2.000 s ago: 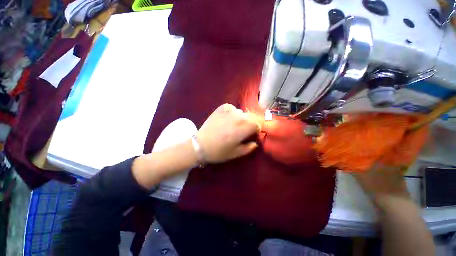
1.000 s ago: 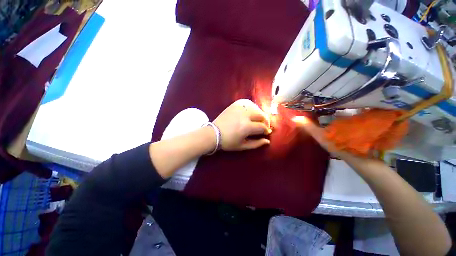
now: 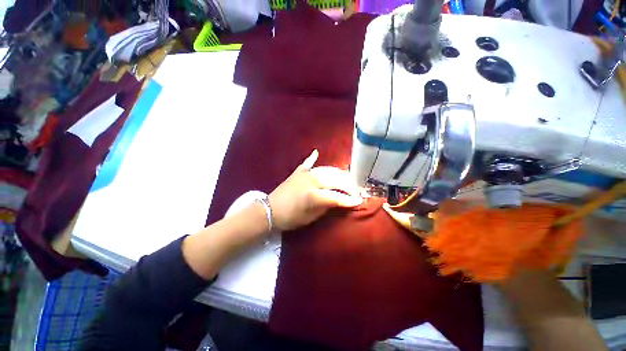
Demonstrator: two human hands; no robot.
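Note:
A maroon garment panel (image 3: 295, 130) lies on the white table under the head of the sewing machine (image 3: 412, 103), and its lower part reaches past the front edge. My left hand (image 3: 305, 197) is on it just left of the presser foot (image 3: 392, 195), thumb raised, fingertips gripping a small raised fold. My right hand (image 3: 403, 216) shows only fingertips on the cloth right of the foot. The orange tassel (image 3: 494, 240) hides the rest of that hand; the forearm comes out below it.
A white table (image 3: 165, 137) has blue tape on its left end. Another maroon cloth (image 3: 58, 192) with a white piece (image 3: 96, 121) hangs there above a blue crate (image 3: 75, 308). A green basket (image 3: 209, 40) and striped trim (image 3: 141, 41) are behind. A phone (image 3: 609, 290) lies at right.
The view has shifted. The panel's lower part has turned, and a pointed corner now hangs at lower right. A fold stands at the foot. My left thumb has spread upward; the tassel covers more of my right hand.

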